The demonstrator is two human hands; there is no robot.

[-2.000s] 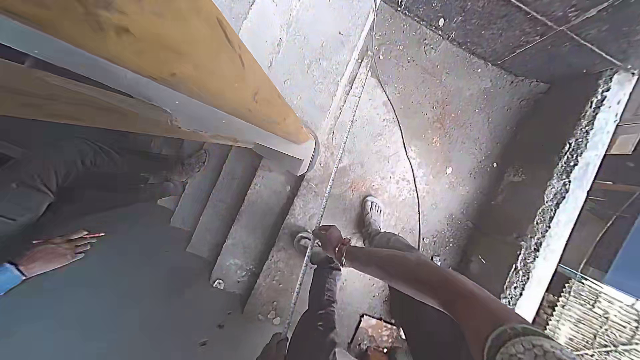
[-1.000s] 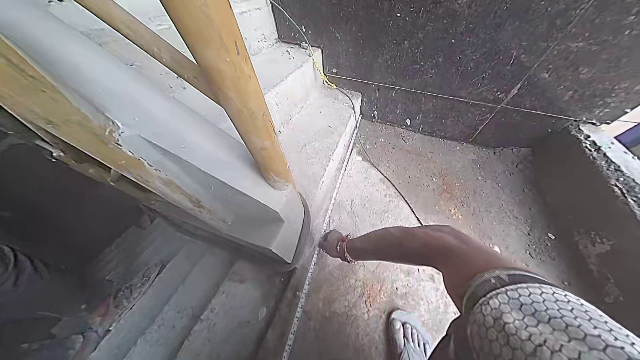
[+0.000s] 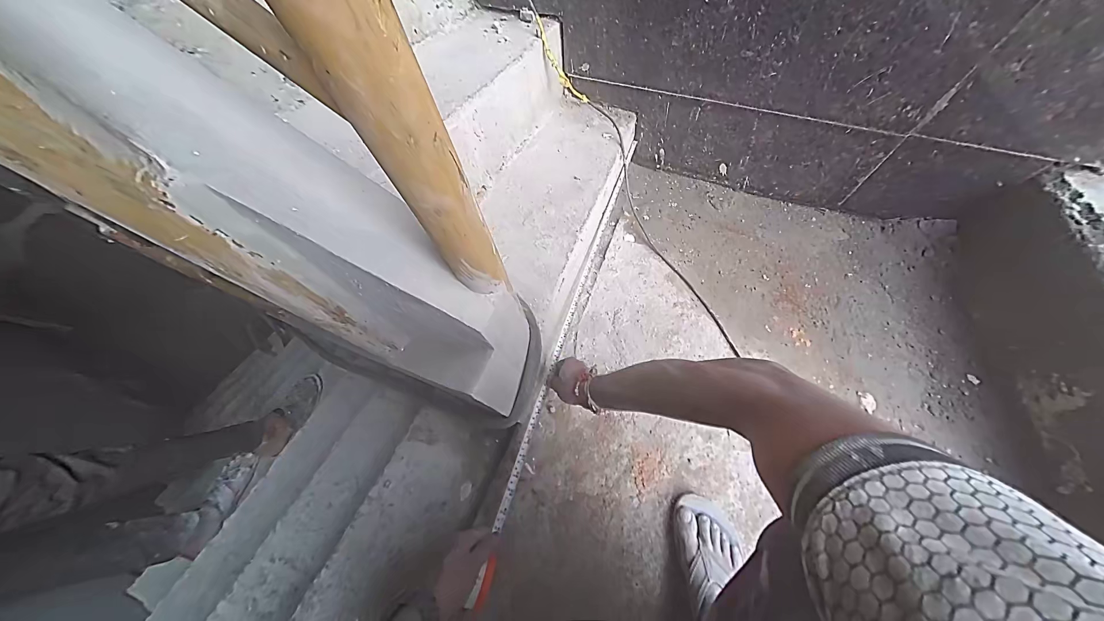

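Observation:
A measuring tape (image 3: pixel 511 487) runs along the front edge of a concrete step, past the rounded base of the stair railing. My right hand (image 3: pixel 571 382), with a red-and-white cord at its wrist, is closed at the tape beside this base. Lower down, my left hand (image 3: pixel 466 565) is blurred and partly cut off by the bottom edge; it grips the lower part of the tape. An orange-and-white object (image 3: pixel 480 585) shows at its fingers; its kind is unclear.
Yellowish railing posts (image 3: pixel 405 147) rise from a pale curb (image 3: pixel 345 267). A dark cable (image 3: pixel 664 259) crosses the landing floor. Black stone tiles (image 3: pixel 776 78) cover the wall. A co-worker's legs (image 3: pixel 112 483) are on the lower steps at left. A low wall (image 3: pixel 1026 345) stands right.
The view has shifted toward the railing base and wall. My right hand stays at the tape. The left hand's orange-and-white object shows now, not one second ago.

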